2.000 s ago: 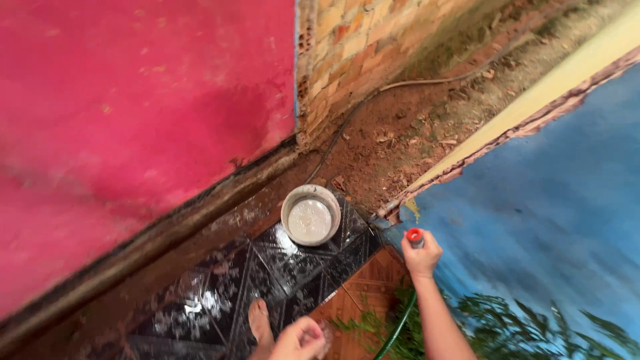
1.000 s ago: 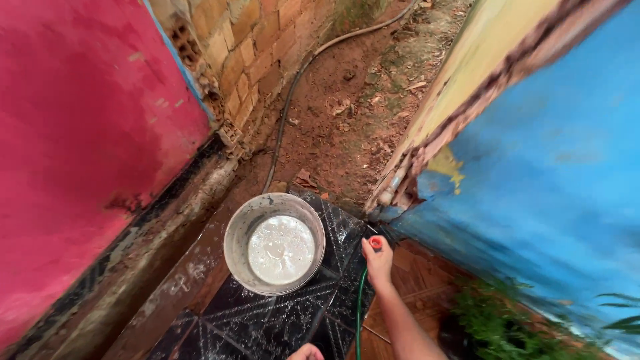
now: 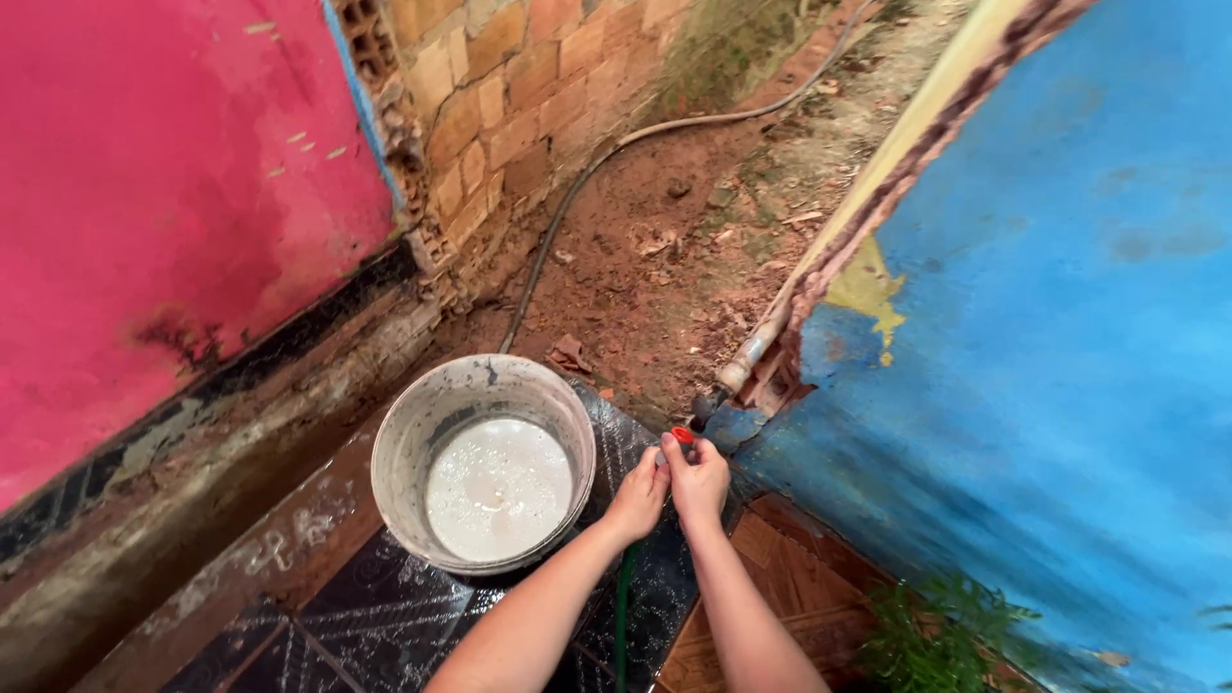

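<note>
My right hand point(image 3: 700, 481) grips a hose nozzle with a red tip point(image 3: 682, 435). Against it, my left hand point(image 3: 638, 499) closes its fingers around the same fitting, whose body is mostly hidden by both hands. A green hose point(image 3: 624, 616) runs down from the hands over dark tiles. Left of my hands a round plastic bucket point(image 3: 390, 472) stands upright, with whitish, frothy liquid point(image 3: 499, 489) in its bottom.
Wet black tiles point(image 3: 385, 616) lie under the bucket, brown tiles point(image 3: 789, 577) to the right. A grey hose point(image 3: 568, 197) crosses bare soil point(image 3: 635, 250). Pink point(image 3: 173, 192), brick point(image 3: 525, 72) and blue point(image 3: 1039, 318) walls border the space. A leafy plant point(image 3: 948, 635) grows at lower right.
My left hand, low in the frame and apart before, has moved up to meet my right hand at the nozzle. The view has shifted closer to the bucket.
</note>
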